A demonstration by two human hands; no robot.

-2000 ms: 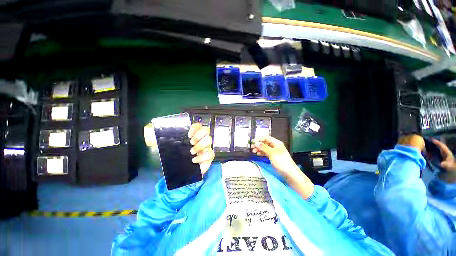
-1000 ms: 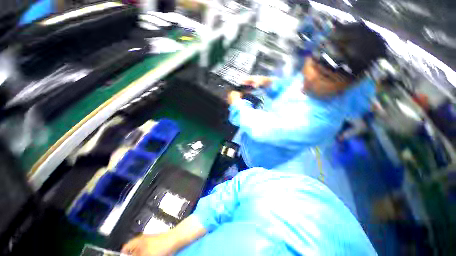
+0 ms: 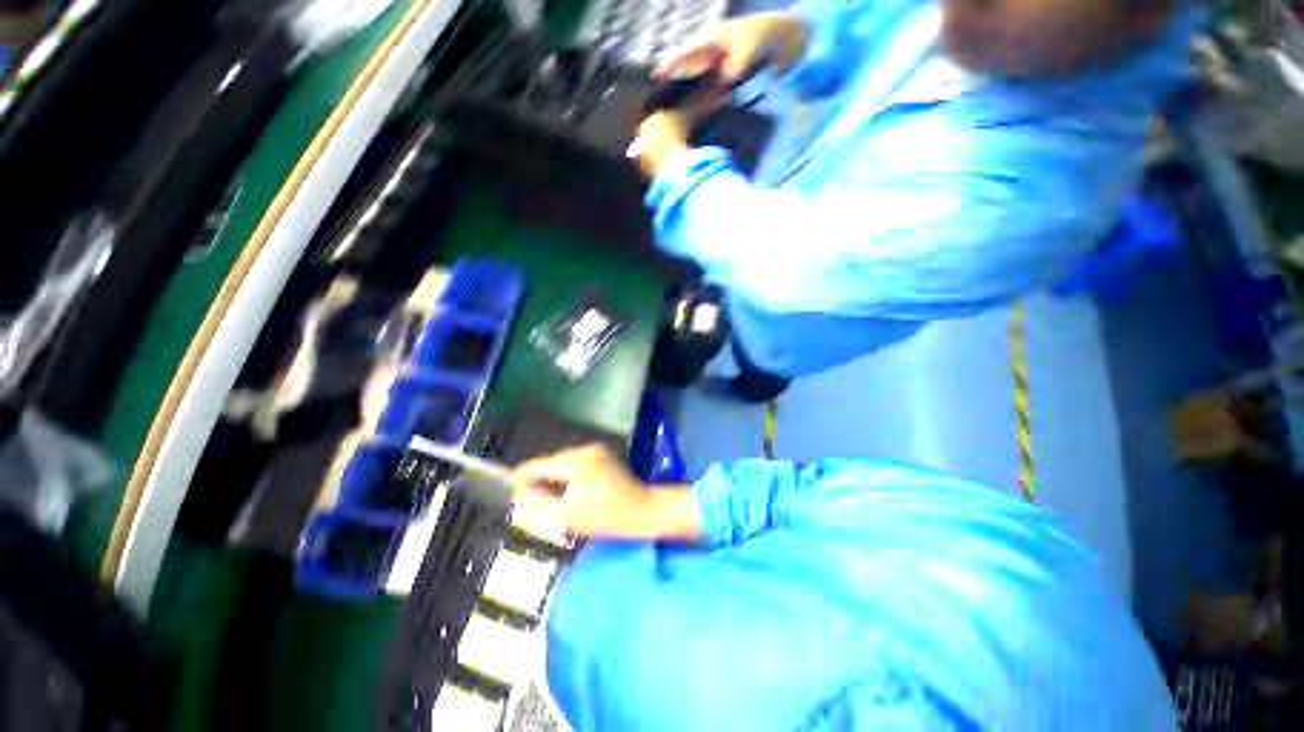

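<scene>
My right hand (image 3: 579, 493) holds a thin, pale, pen-length tool (image 3: 465, 465), likely tweezers, whose far end is over the blue parts bins (image 3: 429, 405). The bins stand in a slanting row with dark contents. Below my right hand, the black work tray (image 3: 441, 579) holds several open phone bodies (image 3: 516, 581) with pale battery areas, cut off at the bottom. Blur hides whether the tool's tip holds a part. My left hand is out of the picture.
A small clear bag (image 3: 584, 340) lies on the green mat right of the bins. A pale-edged raised shelf (image 3: 265, 286) runs along the left. A person in a blue smock (image 3: 872, 215) sits close by, holding a dark object. Yellow-black tape (image 3: 1020, 401) marks the floor.
The view has turned towards the neighbour, then shifted further. My left hand and the phone it held have left the picture. My right hand now reaches over the tray towards the bins with the tool.
</scene>
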